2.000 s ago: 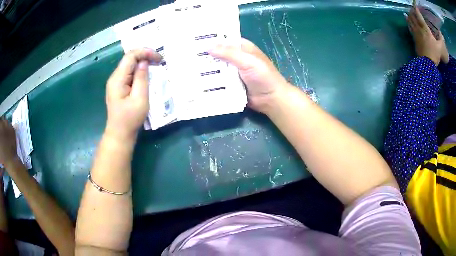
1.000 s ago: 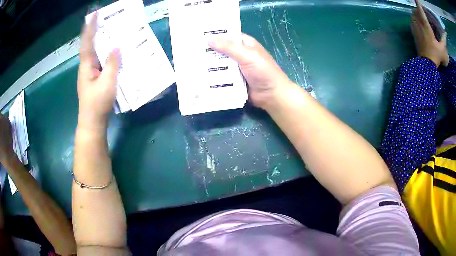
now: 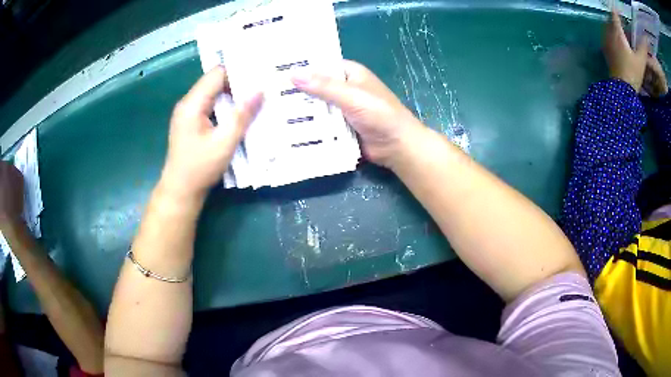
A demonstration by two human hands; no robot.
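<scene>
A stack of white printed leaflets [image 3: 294,158] with short black heading bars is held above the green bench. Its left and lower edges are stepped, with more sheets showing under the top one. My right hand [image 3: 375,118] grips the stack's right side, thumb on top. My left hand [image 3: 206,132] holds the left side, with its thumb over the top sheet's left part and its fingers partly hidden at the edge. Whether the left sheets are a separate bundle I cannot tell.
The scuffed green bench [image 3: 500,88] has a pale rail [image 3: 103,81] along its far edge. At left, a neighbour's hand rests by white sheets [image 3: 28,184]. At right, a person in dotted sleeve covers [image 3: 607,154] holds a small printed leaflet [image 3: 645,29].
My left hand has moved right with its sheets, which now lie against or under the right-hand stack instead of apart from it. The right neighbour's leaflet has turned, showing its printed face.
</scene>
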